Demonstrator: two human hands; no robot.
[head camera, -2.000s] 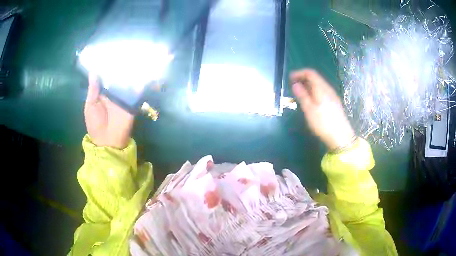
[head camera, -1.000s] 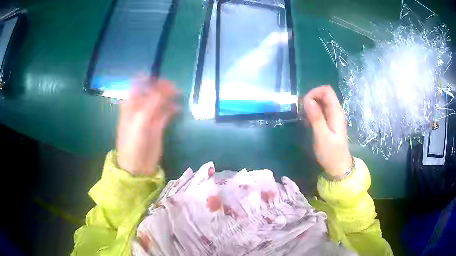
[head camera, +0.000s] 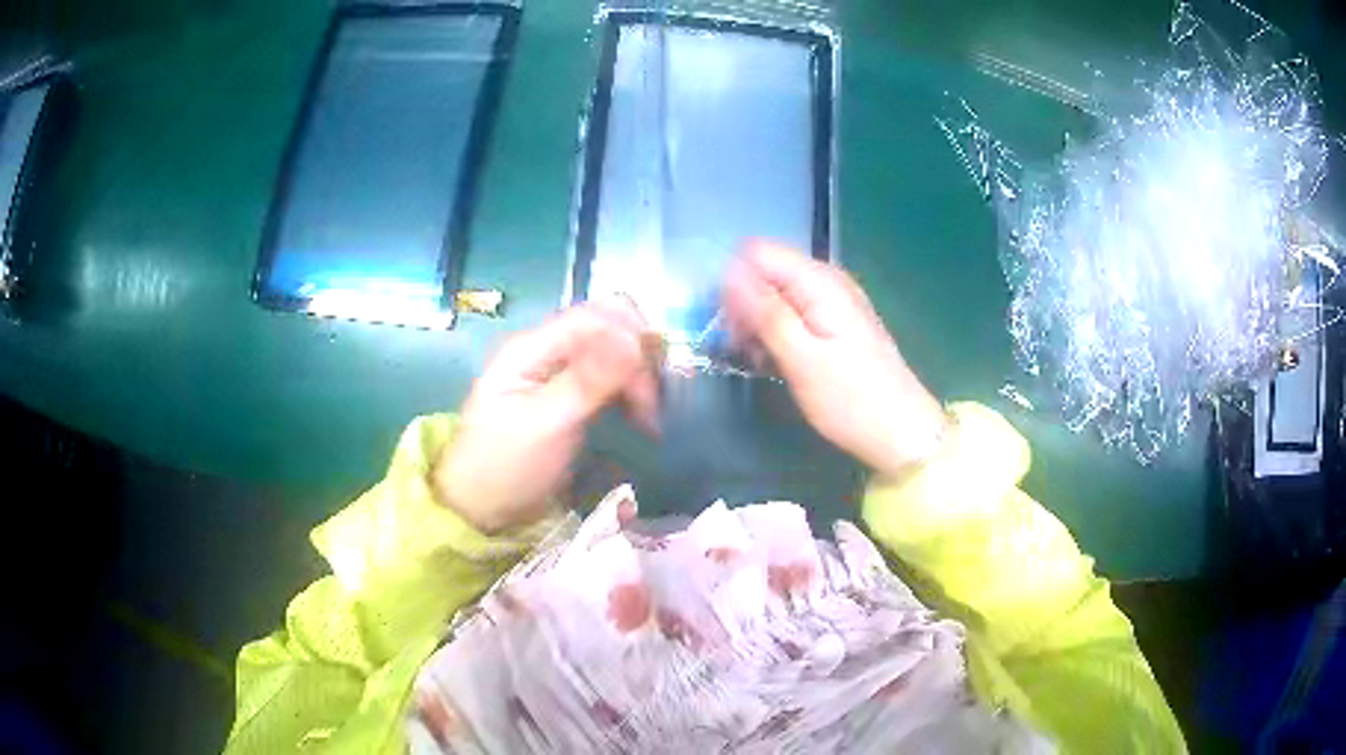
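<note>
A dark-bordered touch panel stack (head camera: 716, 140) lies flat in front of me, with glare along its near end. My left hand (head camera: 554, 391) is at its near left corner, fingers curled and blurred. My right hand (head camera: 819, 332) is over its near right corner, thumb and fingers close together. Blur and glare hide whether either hand pinches film or a panel edge. A second panel stack (head camera: 384, 155) lies to the left, with a small orange-gold flex cable (head camera: 480, 303) at its near right corner.
A tangled, shiny film pile (head camera: 1166, 244) lies at the right of the green bench (head camera: 163, 354). A white part with a black outline (head camera: 1295, 421) is beside it. A dark-edged panel (head camera: 21, 162) shows at the far left.
At two seconds my left hand held a panel at the left stack. Both hands have since moved inward to the middle stack's near edge. The top panel there now lies more squarely.
</note>
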